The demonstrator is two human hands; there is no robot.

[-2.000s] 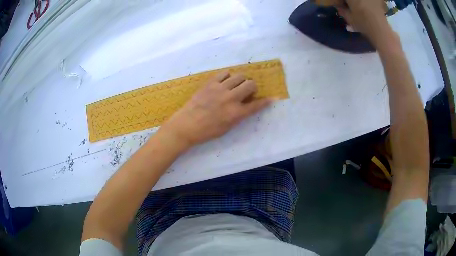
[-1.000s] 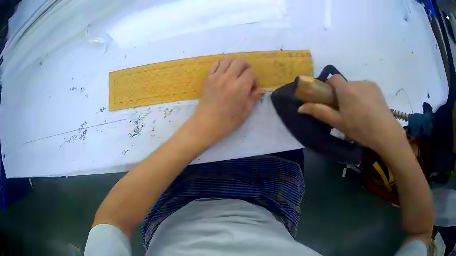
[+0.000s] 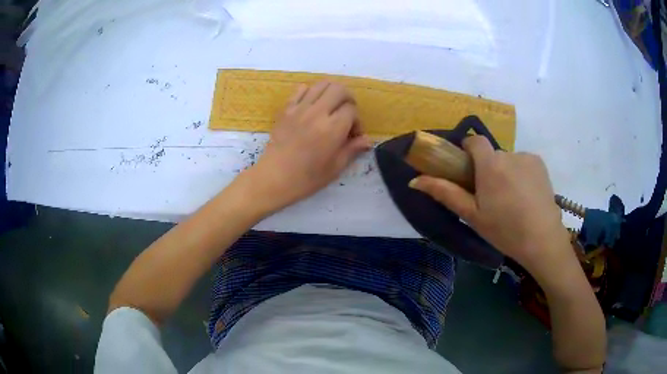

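Observation:
A long yellow pattern ruler point(image 3: 417, 106) lies flat on the white cloth-covered table. My left hand point(image 3: 316, 142) rests on the ruler's lower edge left of its middle, with fingers bent and the thumb towards the iron's tip. Whether it pinches a small piece there cannot be seen. My right hand point(image 3: 505, 190) is closed round the wooden handle of the dark steam iron point(image 3: 413, 193). The iron's pointed tip faces left, close to my left thumb, and its upper side overlaps the ruler's lower right edge. Its rear reaches over the table's front edge.
The white table point(image 3: 110, 95) has dark pen marks and a thin drawn line on the left. White sheets point(image 3: 351, 18) lie at the back. The iron's hose point(image 3: 572, 207) runs off right beside a blue wrapped part. Dark red and yellow items sit below the table at right.
The iron came from the back right down to the ruler's lower edge. Since one second ago, its tip has moved nearer my left thumb. The view has turned, shifting the ruler right in the picture.

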